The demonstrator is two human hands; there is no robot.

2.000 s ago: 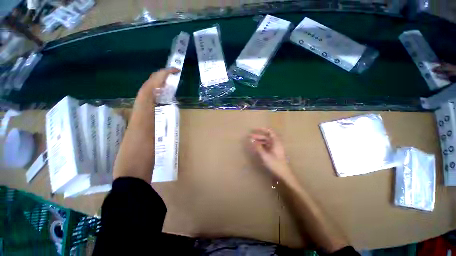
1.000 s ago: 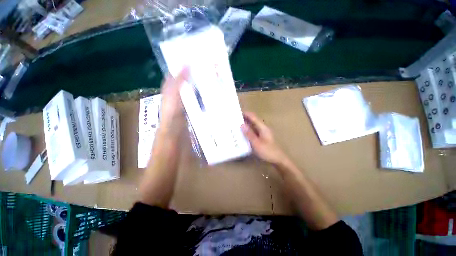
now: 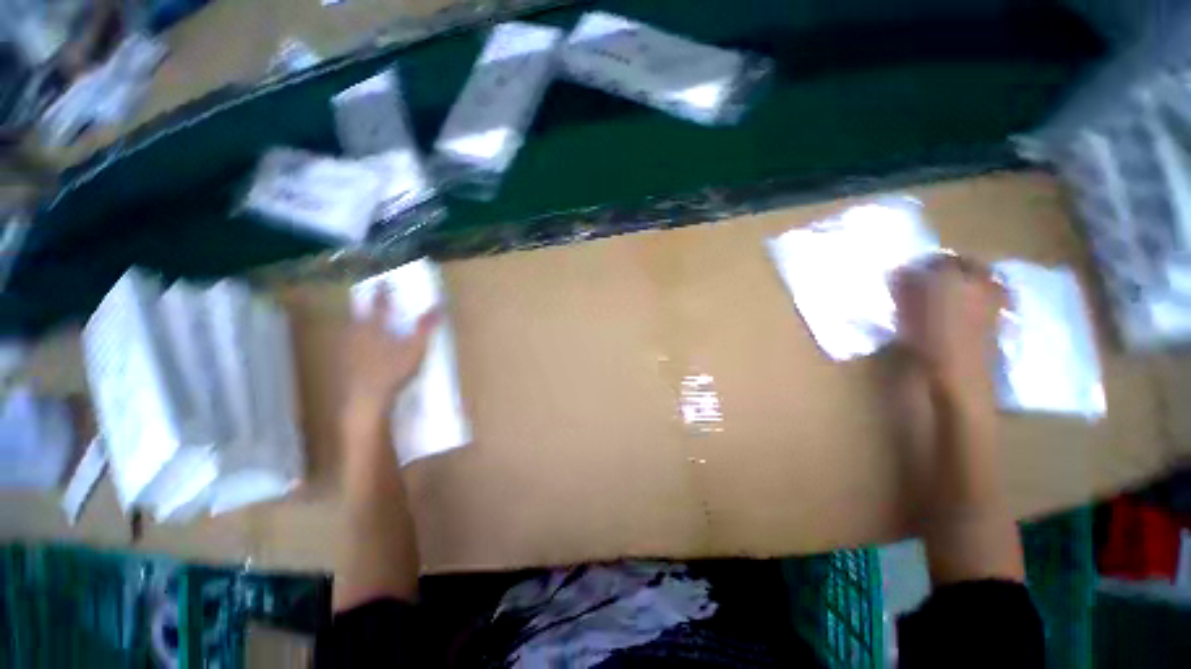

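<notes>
A white product box [image 3: 431,392] lies on the cardboard bench cover [image 3: 575,392]. My left hand [image 3: 385,350] is over its upper left part; blur hides whether the fingers grip it. A stack of empty bags [image 3: 849,275] lies at the right. My right hand [image 3: 943,307] is at its right edge, blurred, and I cannot tell whether it pinches a bag. A second bag pile [image 3: 1049,340] lies just right of my right hand.
A box stack [image 3: 196,392] stands at left, beside a white bowl [image 3: 33,438]. Bagged boxes [image 3: 496,105] lie on the green conveyor belt [image 3: 836,105] behind the bench. Icon-sided boxes [image 3: 1149,222] are piled at far right. A green crate [image 3: 849,608] is below.
The bagged box that both hands held is gone from them; one more lies on the belt at left. My left hand moved down to the bench box, my right hand rightward to the bags.
</notes>
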